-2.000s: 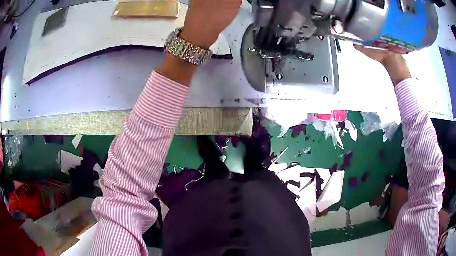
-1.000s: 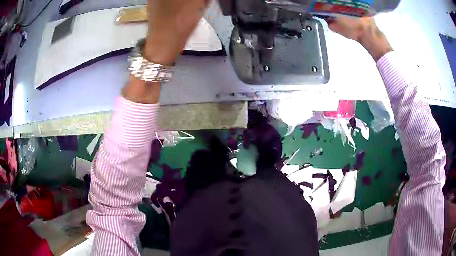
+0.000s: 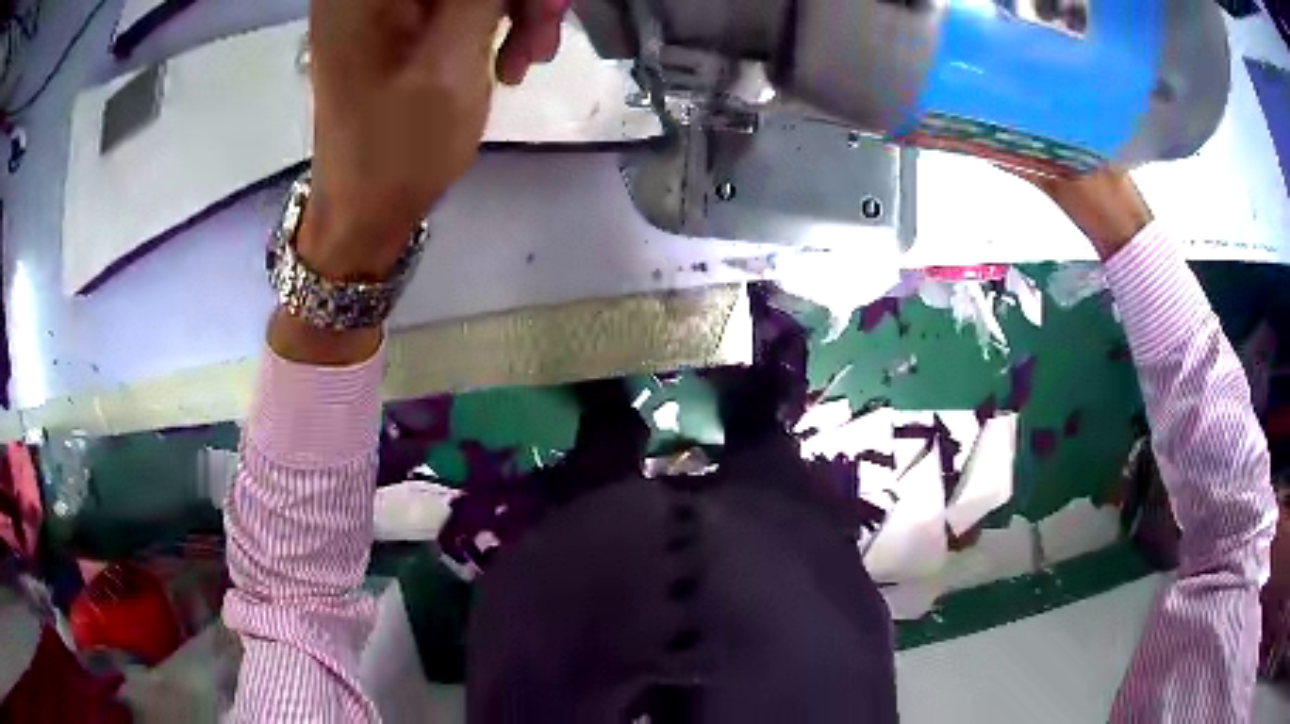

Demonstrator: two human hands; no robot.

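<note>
The cutting machine (image 3: 990,78), with a grey and blue motor body, is at the top, cut off by the edge. Its grey base plate (image 3: 806,191) lies on the table. My right hand (image 3: 1096,205) reaches behind the motor and moves with the machine; its fingers are hidden. The curved white pattern piece (image 3: 198,156) lies on dark purple fabric (image 3: 163,252); its right end meets the presser foot area. My left hand (image 3: 410,106) is over the piece, back up, partly cut off; whether it holds anything is unclear. A grey weight (image 3: 132,109) sits on the piece.
A beige worn strip (image 3: 566,340) edges the table. Below it are a green surface (image 3: 905,354), white paper scraps (image 3: 905,488), purple scraps and a red thing (image 3: 120,611) at lower left. Another purple-edged piece is at top left. My dark-clothed torso is at the bottom centre.
The machine has moved left relative to the pattern piece, its base plate now at the piece's right end. My left hand has moved left over the piece and hides the tan block seen before.
</note>
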